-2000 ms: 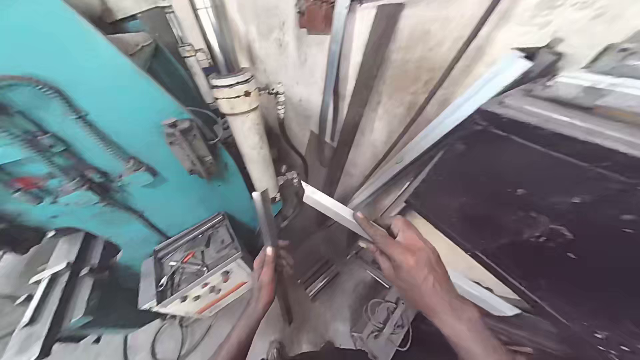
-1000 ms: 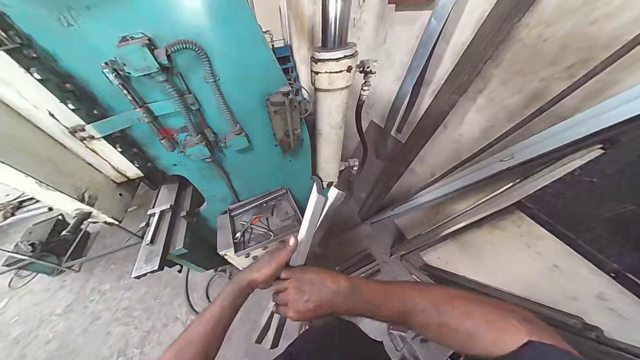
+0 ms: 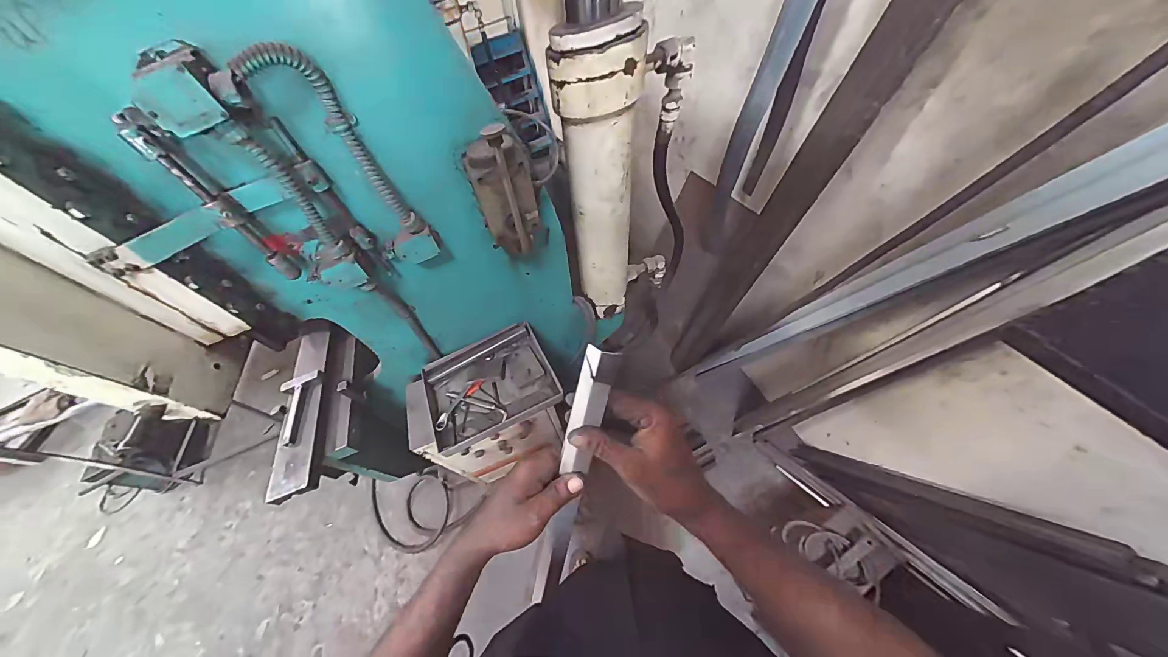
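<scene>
Two lengths of bent metal profile (image 3: 589, 401) are held upright and together in front of me, so close that I cannot tell how they nest. My left hand (image 3: 525, 502) grips them low, its thumb on the near face. Just above, my right hand (image 3: 652, 447) holds them from the right, thumb across the front. Their lower ends run down past my hands toward my dark clothing. Left of the profiles stands a control box (image 3: 488, 452) with an open tray on top, holding pliers with a red handle (image 3: 473, 390) and other hand tools.
A turquoise press machine (image 3: 401, 155) with conduits fills the left. Behind my hands stands a cream hydraulic cylinder (image 3: 593, 173) with a black hose (image 3: 664, 182). Long metal bars (image 3: 949, 242) lean at the right. A cable (image 3: 424, 538) lies on the floor.
Two seconds ago each hand held a separate metal piece; by one second ago the pieces were together in both hands. My right hand has since moved up along them. The view has swung left.
</scene>
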